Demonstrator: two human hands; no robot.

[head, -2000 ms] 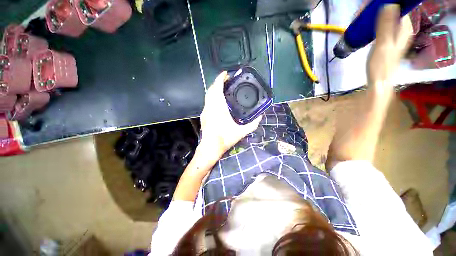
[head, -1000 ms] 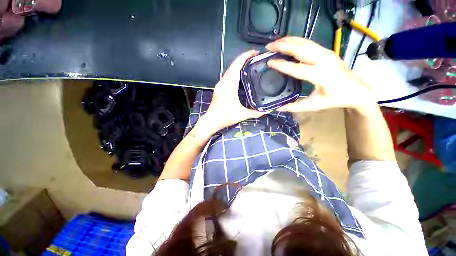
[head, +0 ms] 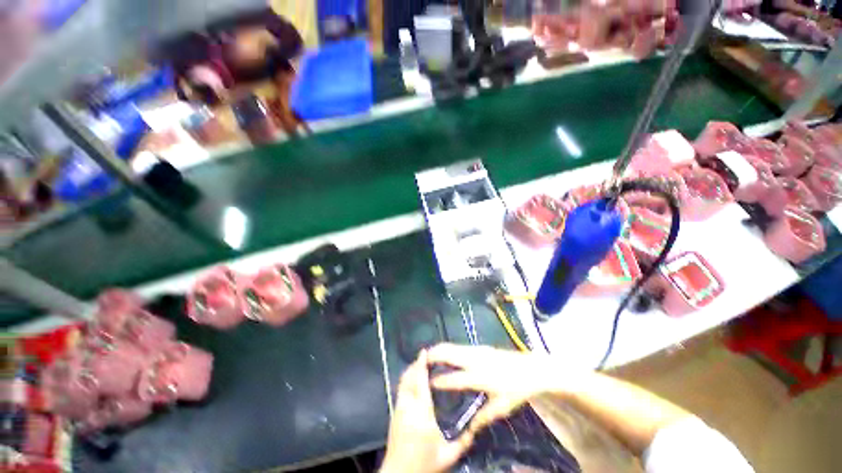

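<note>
A black rounded-square part (head: 454, 406) is held between both hands at the bench's front edge, partly covered by the fingers. My left hand (head: 417, 430) grips its left side. My right hand (head: 494, 374) reaches over its top and right side. The blue electric screwdriver (head: 580, 249) hangs tip down over the white surface, with no hand on it. A flat black frame (head: 420, 331) lies on the dark mat beyond the hands.
A white-grey screw feeder (head: 462, 231), tweezers (head: 469, 323) and yellow-handled nippers (head: 510, 323) are beyond the hands. Pink housings stand left (head: 175, 374) and right (head: 692, 280). A black cord (head: 628, 300) loops at the right. The green conveyor (head: 351, 171) runs behind, with a blue tray (head: 334, 78) beyond.
The view has tilted up from the lap to the bench and conveyor. Since the oldest frame, my right hand has left the screwdriver and joined my left on the black part.
</note>
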